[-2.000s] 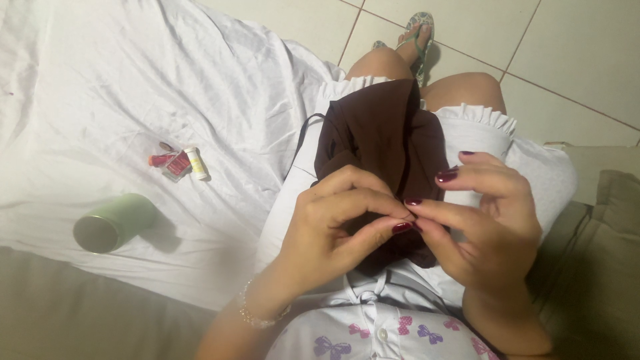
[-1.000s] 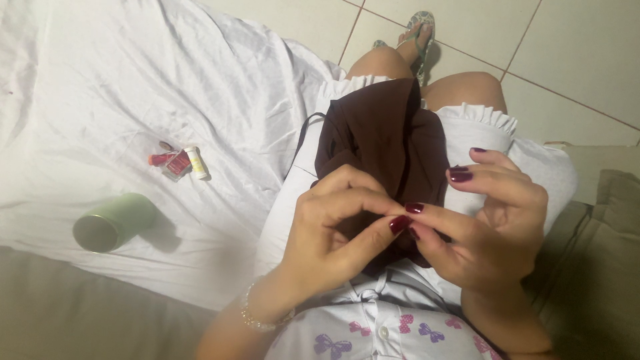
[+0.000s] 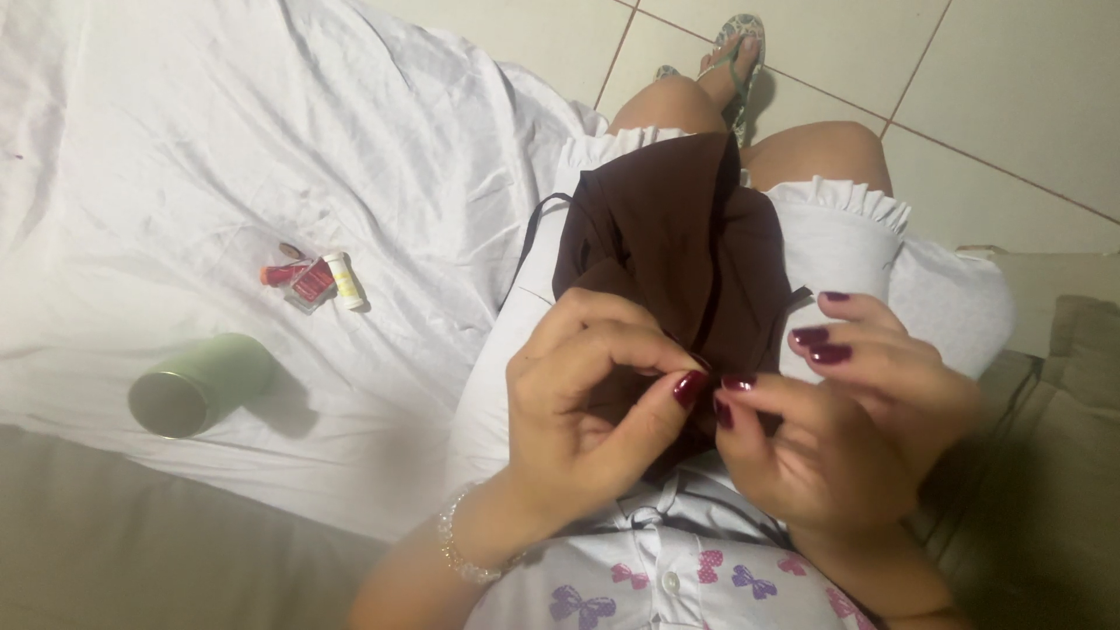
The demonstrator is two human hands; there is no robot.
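Note:
A dark brown cloth [image 3: 665, 227] with a thin dark strap lies across my lap. Above its near part, my left hand [image 3: 604, 394] has thumb and index fingertips pinched together; whatever sits between them is too small to make out. Close to its right, my right hand [image 3: 831, 411] holds thumb and index finger near each other, the other fingers raised and spread. Whether a needle or thread is between the two hands cannot be told.
On the white sheet [image 3: 350, 157] at left lie a green cylindrical container [image 3: 210, 381], a small white-and-yellow tube [image 3: 344, 280], a red spool-like item [image 3: 280, 275] and a small clear box with red contents [image 3: 311, 284]. A greenish-brown cushion [image 3: 1067, 437] is at right.
The fingertips of my two hands, touching or nearly so before, now show a small gap. The brown cloth stays on my lap.

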